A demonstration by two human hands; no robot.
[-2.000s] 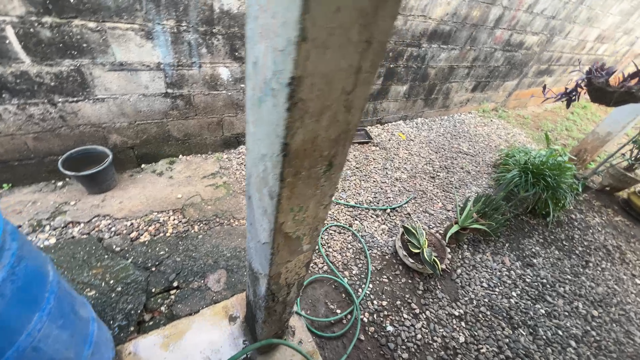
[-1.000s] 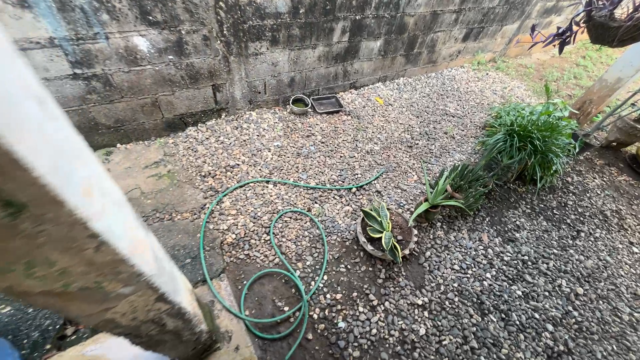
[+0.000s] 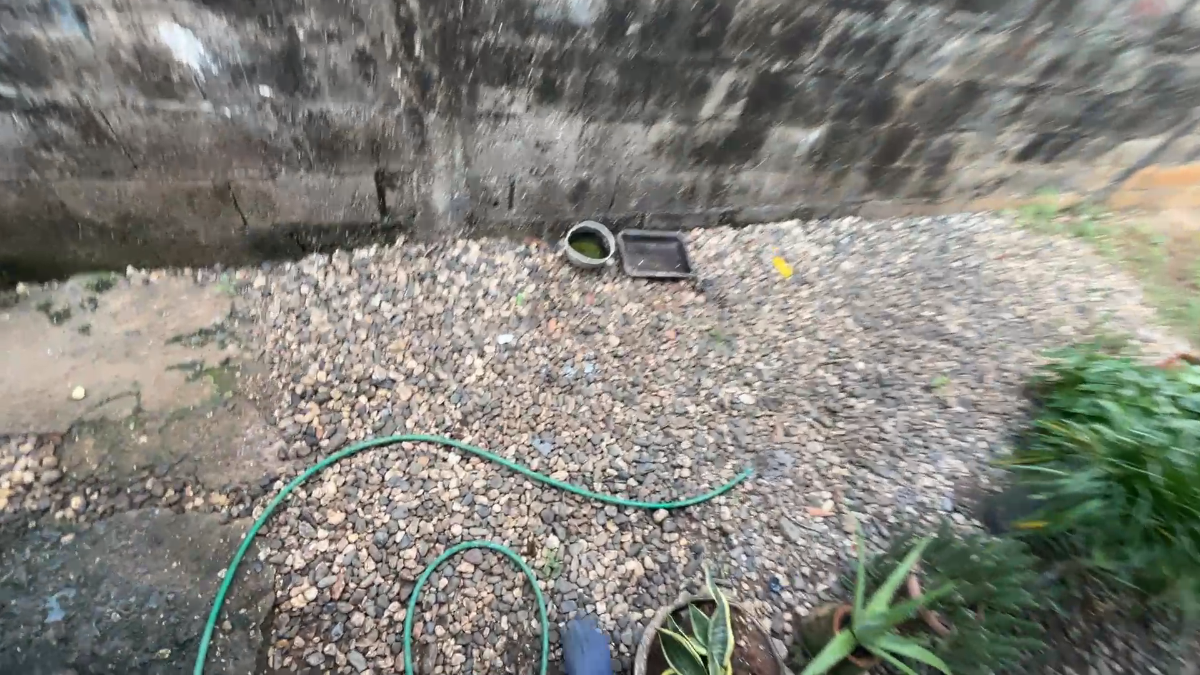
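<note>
Neither my left hand nor my right hand shows in the head view. A green garden hose [image 3: 403, 438] curves over the gravel in the lower left and middle, its far end lying free at the centre right. Beside the hose at the bottom edge, a blue-grey tip [image 3: 587, 645] pokes into view, perhaps a shoe. Right of it is a round pot [image 3: 647, 647] with a snake plant [image 3: 717, 633]. An aloe-like plant [image 3: 877, 609] grows farther right.
A block wall [image 3: 600, 122] runs across the back. At its foot are a round bowl [image 3: 570, 251] with greenish contents and a dark rectangular tray [image 3: 692, 272]. Leafy green plants [image 3: 1116, 450] stand at the right. Cracked concrete [image 3: 122, 347] borders the gravel at the left.
The view has moved forward past the post, which is now out of sight along with the blue barrel and the black bucket. The blue-grey tip has come into view at the bottom.
</note>
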